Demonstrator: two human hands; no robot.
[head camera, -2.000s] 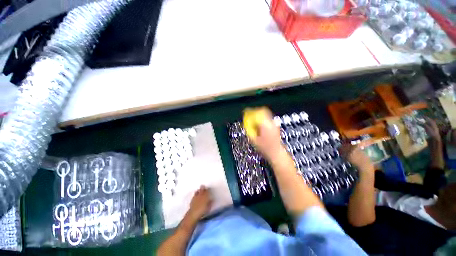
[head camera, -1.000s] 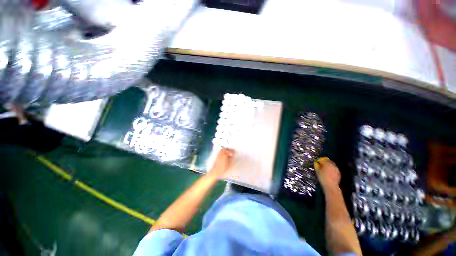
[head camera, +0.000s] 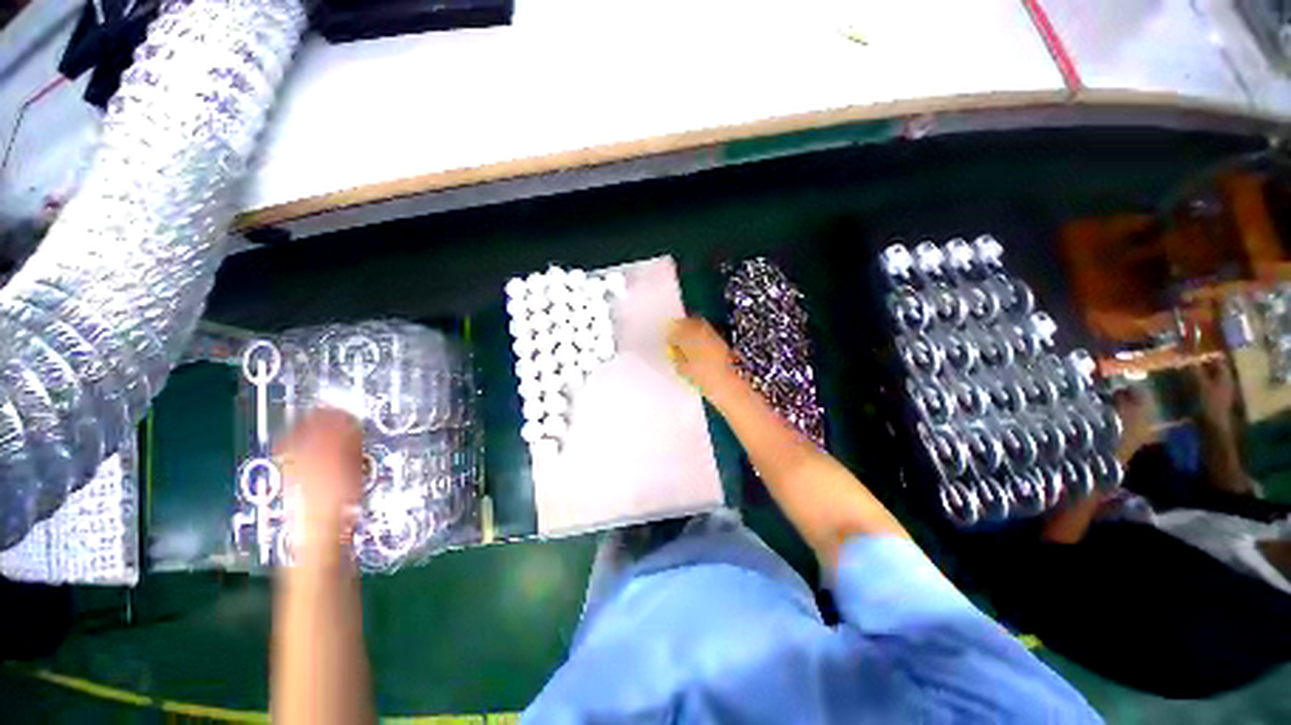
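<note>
My left hand (head camera: 323, 460) is blurred and lies over the clear plastic packing tray (head camera: 425, 411) with ring-and-stem fittings at the left; what its fingers hold is hidden. My right hand (head camera: 694, 347) is over the right side of the pale work board (head camera: 623, 475), with a small yellow spot at its fingers; I cannot tell what it holds. White round caps (head camera: 559, 340) stand in close rows on the board's left part. Small metal hardware (head camera: 772, 333) is heaped in a narrow dark strip right of the board.
Ring-shaped chrome fittings (head camera: 984, 383) stand in rows at the right. A silver flexible duct (head camera: 106, 269) hangs at the left. A long white bench (head camera: 637, 71) runs across the back. Another person's arm (head camera: 1218, 411) is near orange fixtures (head camera: 1119, 276) at the far right.
My left hand has moved left from the board to the packing tray. My right hand has moved left from beside the hardware strip to the board. The camera view has shifted.
</note>
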